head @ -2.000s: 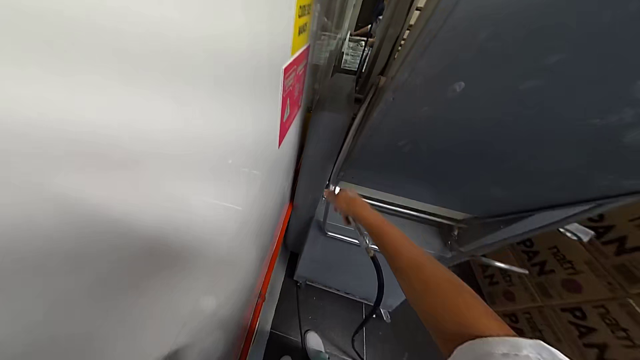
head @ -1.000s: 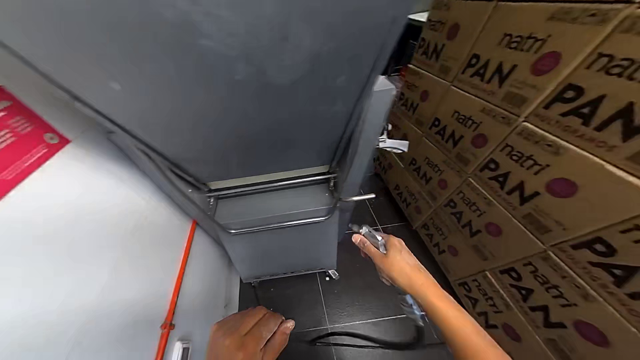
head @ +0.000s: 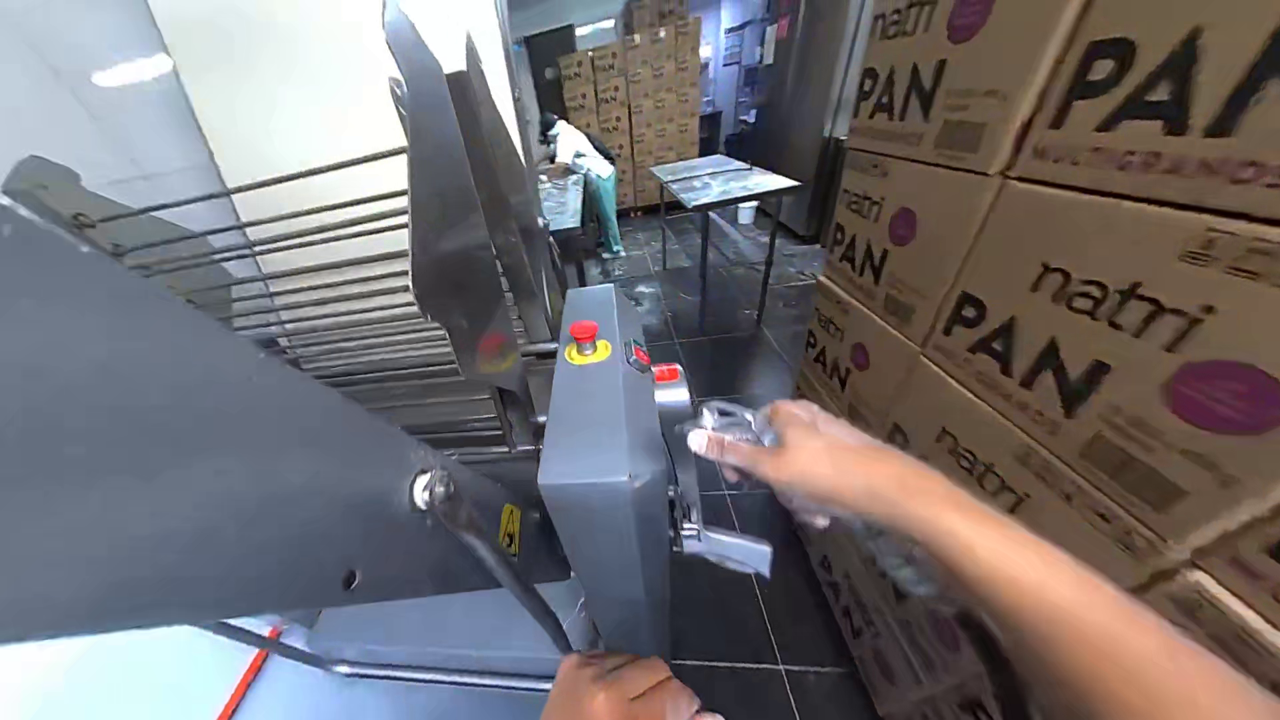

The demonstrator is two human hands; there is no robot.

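My right hand (head: 790,450) is closed around a clear, shiny nozzle-like fitting (head: 735,425) with a hose trailing under the forearm; the fitting is blurred. It is held just right of the grey machine housing (head: 605,440), which carries a red emergency stop button (head: 585,333) on a yellow ring. Below the fitting, a metal lever (head: 728,550) juts from the housing's side. My left hand (head: 625,690) is at the bottom edge, with curled fingers at the end of a bent metal bar (head: 440,677); whether it grips the bar cannot be told.
Stacked cardboard cartons (head: 1090,330) line the right side. Metal guard rods (head: 330,260) and a large grey panel (head: 200,470) stand at left. Farther back, a person (head: 585,165) bends over a table (head: 562,205), near another metal table (head: 725,182) on the dark tiled floor (head: 735,365).
The view has swung from the dark panel and floor to the machine's control side and the room behind. The right hand still holds the hose fitting, now beside the housing.
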